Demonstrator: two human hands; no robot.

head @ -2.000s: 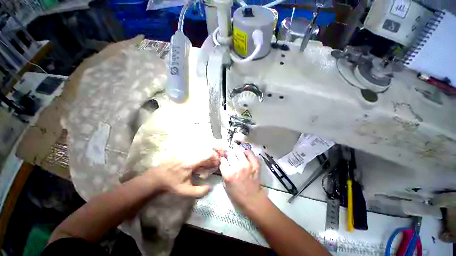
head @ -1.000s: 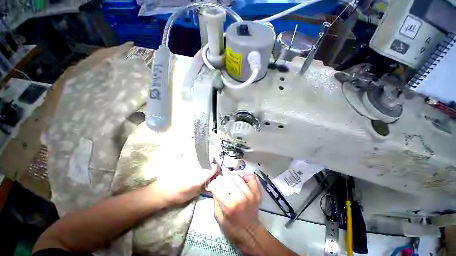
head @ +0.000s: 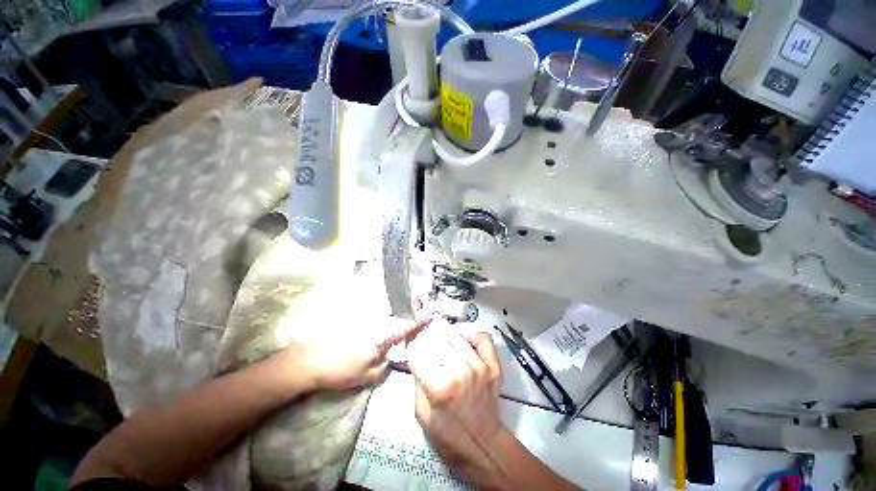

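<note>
The pale blotchy garment piece (head: 182,221) spreads left of the needle and hangs over the table's front edge. The off-white sewing machine (head: 596,230) stands at the right. My left hand (head: 351,360) lies on the cloth with its fingers reaching to the presser foot area (head: 451,299). My right hand (head: 456,379) is bent at the cloth edge just in front of the foot, its fingertips close together on the cloth. Lamp glare washes out the cloth there, and the needle tip cannot be made out.
The lamp (head: 314,182) hangs left of the machine head. Black thread snips (head: 534,368), a paper label (head: 576,336), a yellow-handled screwdriver (head: 680,432) and a metal ruler (head: 644,455) lie right of my right hand. Brown cardboard (head: 58,288) lies under the cloth at left.
The view has shifted, so the machine sits lower in the picture than at first. My left hand has flattened toward the foot, and my right hand stays beside it at the cloth edge.
</note>
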